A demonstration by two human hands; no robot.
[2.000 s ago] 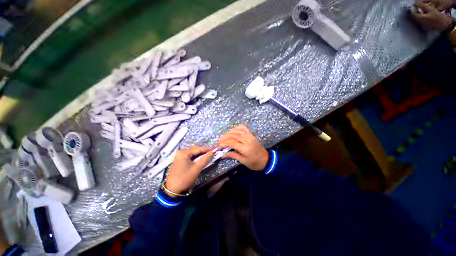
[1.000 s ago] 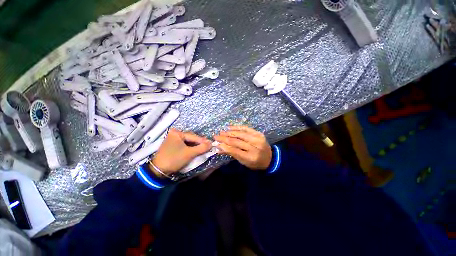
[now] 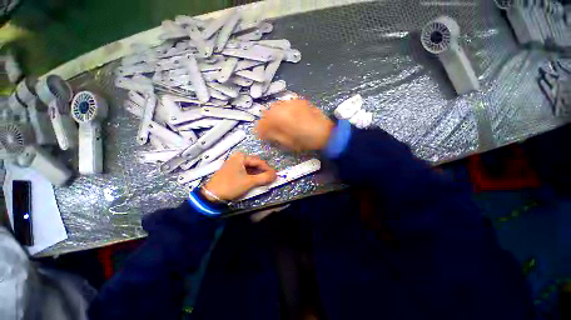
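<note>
My left hand [image 3: 241, 178] grips a long white handle cover [image 3: 299, 170] near the bench's front edge; the cover's rounded right end sticks out past the fingers. My right hand [image 3: 294, 125] is blurred and raised above and right of my left hand, at the right edge of the pile of loose handle covers [image 3: 203, 87]. Whether my right hand holds anything cannot be told. A crumpled white lump [image 3: 354, 111] lies right of my right hand. The rod beside it is hidden under my right sleeve.
Several handheld fans [image 3: 89, 134] stand at the left, beside a paper sheet [image 3: 50, 212] with a black phone [image 3: 22, 212]. One handheld fan [image 3: 460, 67] lies at the upper right. More fans and small grey parts [image 3: 556, 87] lie at the far right. A grey sleeve shows lower left.
My right hand has left the cover and moved up to the pile's edge, its sleeve now over the rod. My left hand still holds the cover, now more exposed. The camera view has shifted.
</note>
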